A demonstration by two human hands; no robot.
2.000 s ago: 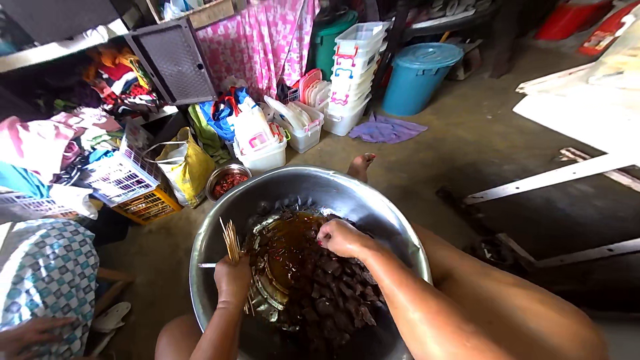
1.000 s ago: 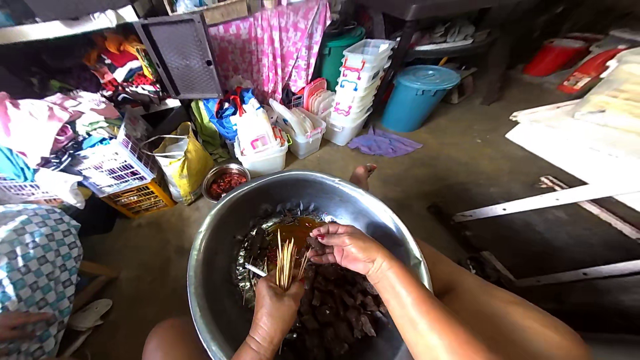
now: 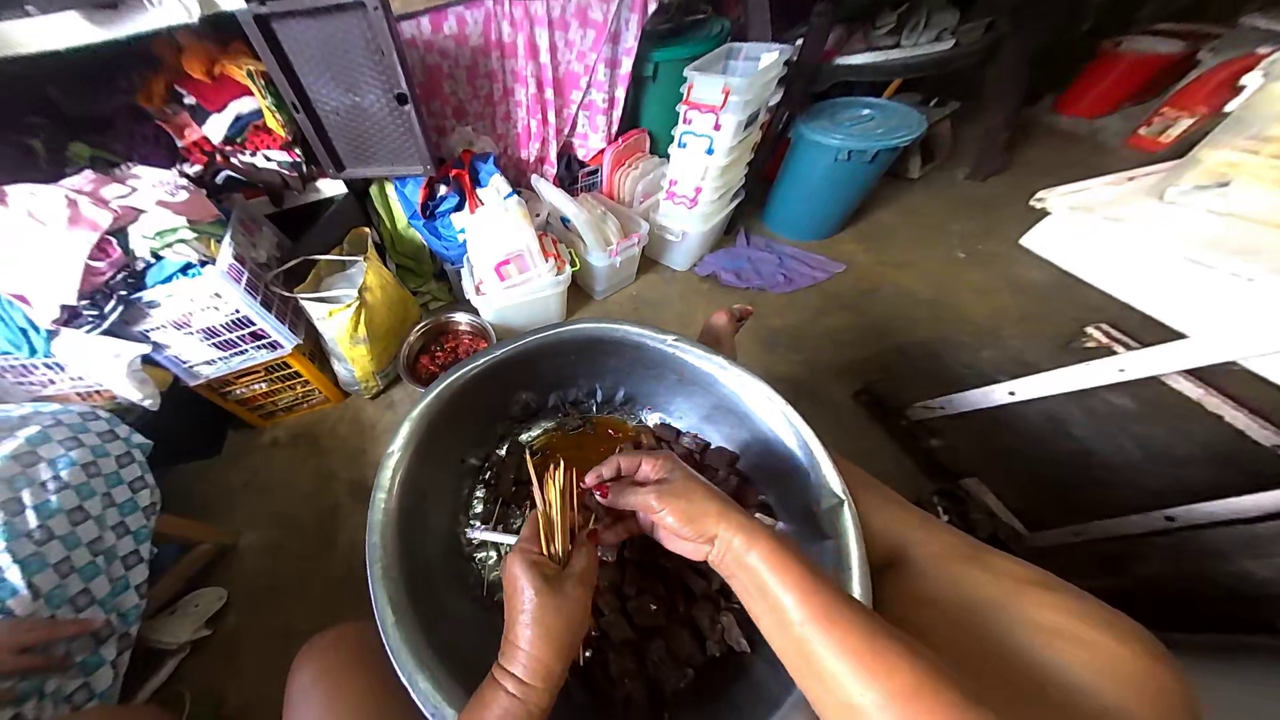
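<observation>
A large metal basin sits between the legs. In it lie dark cubed pieces, perhaps blood or liver, with brown liquid toward the far side. My left hand is closed around a bundle of thin wooden skewers that point upward; a white stick shows beside it. Just right of the skewer tips is my right hand, its fingertips pinched near the bundle. Something small and red shows at its fingers; whether it is held there, or a skewer is, I cannot make out.
Beyond the basin stand a metal bowl of red pieces, a yellow bag, stacked plastic containers and a blue lidded bin. A purple cloth lies on the floor. White table framing is at right. Another person's hand shows at left.
Two seconds ago my right hand was lower among the dark pieces and my left hand was farther left in the basin. Both are now together at the skewer bundle.
</observation>
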